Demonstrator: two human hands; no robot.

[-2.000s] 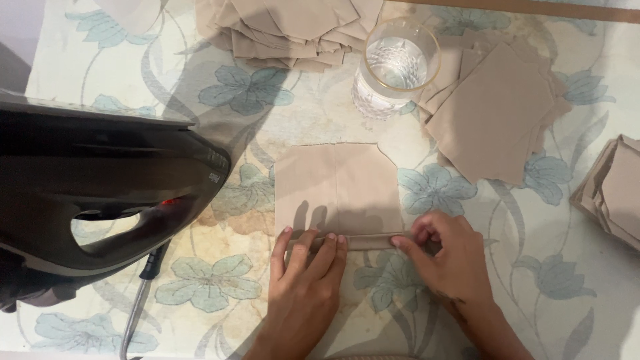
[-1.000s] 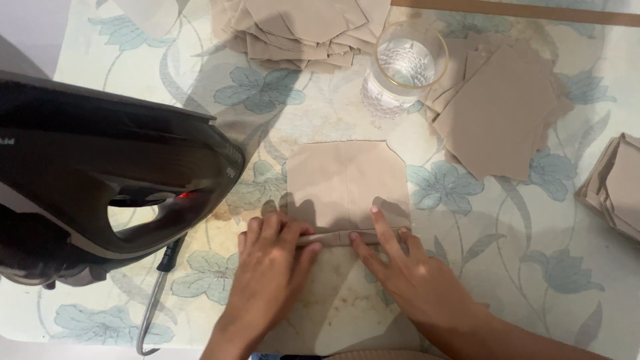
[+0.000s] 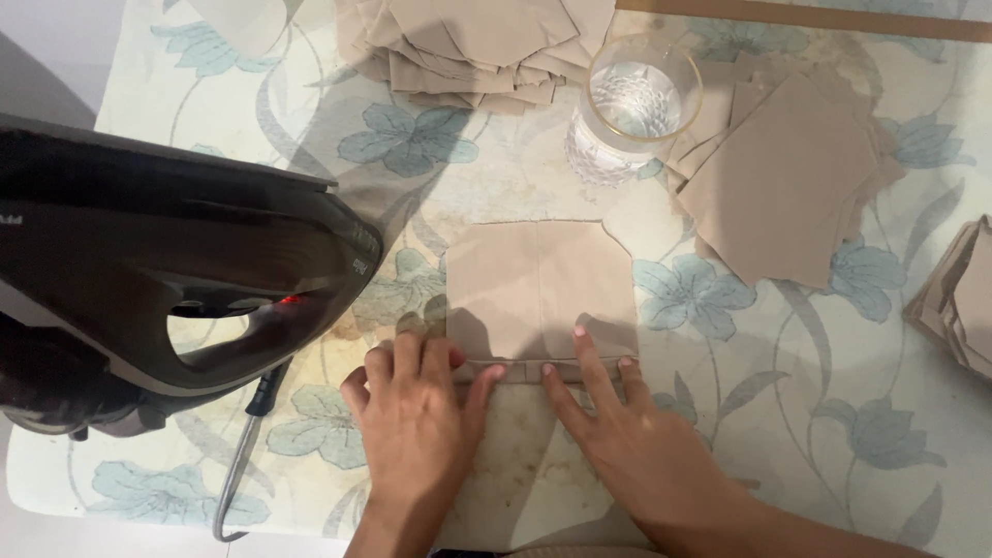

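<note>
A beige fabric piece (image 3: 540, 287) lies flat on the floral-covered surface, its near edge folded over into a narrow band. My left hand (image 3: 422, 395) is at the left end of that fold, thumb and index finger on the band, pinching it. My right hand (image 3: 628, 411) rests with spread fingertips on the fold's right part and on the cloth just above it. Left of my hands is a black clothes iron (image 3: 194, 256) with a small red light lit and a cord from its rear.
Beige fabric pieces are stacked at the top (image 3: 480, 39), at the upper right (image 3: 783, 178) and at the right edge (image 3: 969, 302). A gold-rimmed glass of clear liquid (image 3: 612, 139) stands between two stacks. A brown strip (image 3: 806, 17) runs along the top right.
My right hand has gone from pinching the fold's right end to pressing it with spread fingers. My left fingers, laid over the fold two seconds ago, now sit at its left end.
</note>
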